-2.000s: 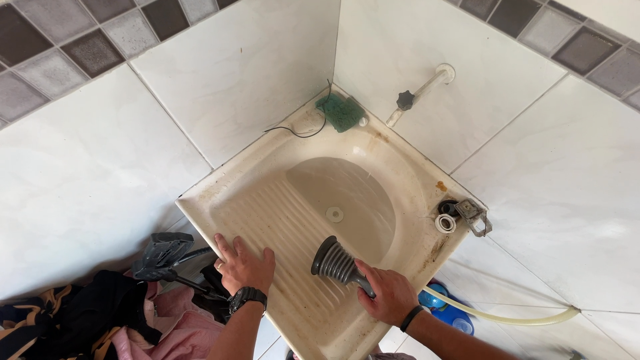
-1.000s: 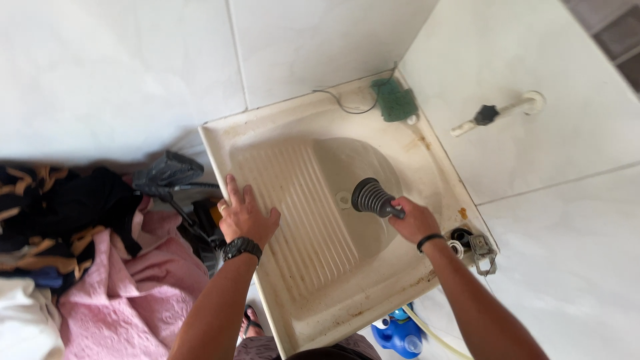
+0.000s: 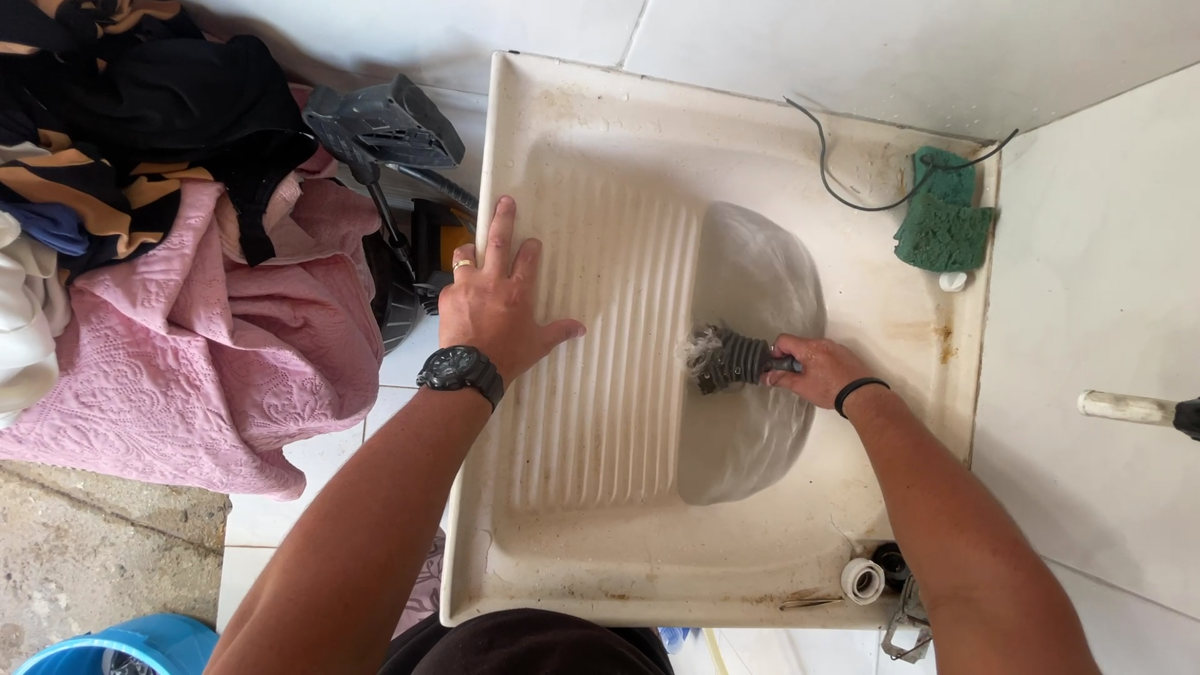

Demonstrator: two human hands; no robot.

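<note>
My right hand (image 3: 820,370) is closed around the handle of a dark ribbed plunger (image 3: 736,361), held low in the basin of a cream laundry sink (image 3: 609,572). Rippling water (image 3: 764,441) surrounds the plunger, and it splashes at the bellows' left end, where the drain is hidden. My left hand (image 3: 502,305) holds nothing; it rests with spread fingers on the sink's left rim and the edge of the ribbed washboard (image 3: 609,375). A black watch is on the left wrist and a dark band on the right.
Green scouring pads (image 3: 945,225) and a thin dark cord (image 3: 825,159) lie in the far right corner. A white fitting (image 3: 862,581) sits on the near right rim. A tap pipe (image 3: 1125,407) juts from the right wall. Pink cloth (image 3: 216,356) and a blue bucket (image 3: 141,647) are at left.
The plunger was over the washboard two seconds ago, then over the basin beside the drain; now it is in splashing water. The left hand stays at the sink's left side. The view has turned and come closer.
</note>
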